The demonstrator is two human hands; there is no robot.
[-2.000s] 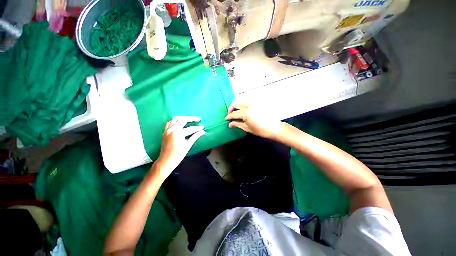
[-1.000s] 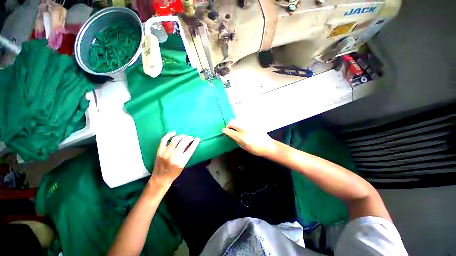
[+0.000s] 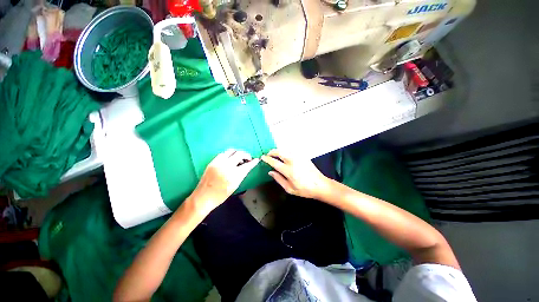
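Observation:
A large green cloth panel [image 3: 168, 150] lies on the white table and runs under the presser foot [image 3: 241, 94] of the cream sewing machine [image 3: 348, 35]. A smaller green pocket piece [image 3: 218, 133] lies on the panel. My left hand [image 3: 224, 177] rests on the cloth, its fingertips at the pocket's lower right corner. My right hand [image 3: 295, 174] pinches the cloth's right edge there, its fingertips almost touching the left ones. The cloth between the fingertips is partly hidden.
A metal bowl [image 3: 83, 50] of green strips and a heap of green cloth [image 3: 38, 124] are at the left. A pale lamp [image 3: 161, 71] stands beside the bowl. Thread snips [image 3: 344, 82] and small red and black boxes [image 3: 416, 75] are at the right. Green cloth hangs below.
My left hand has moved right along the cloth towards my right hand. My right hand has shifted slightly down and stays at the right edge. The whole view has shifted a little.

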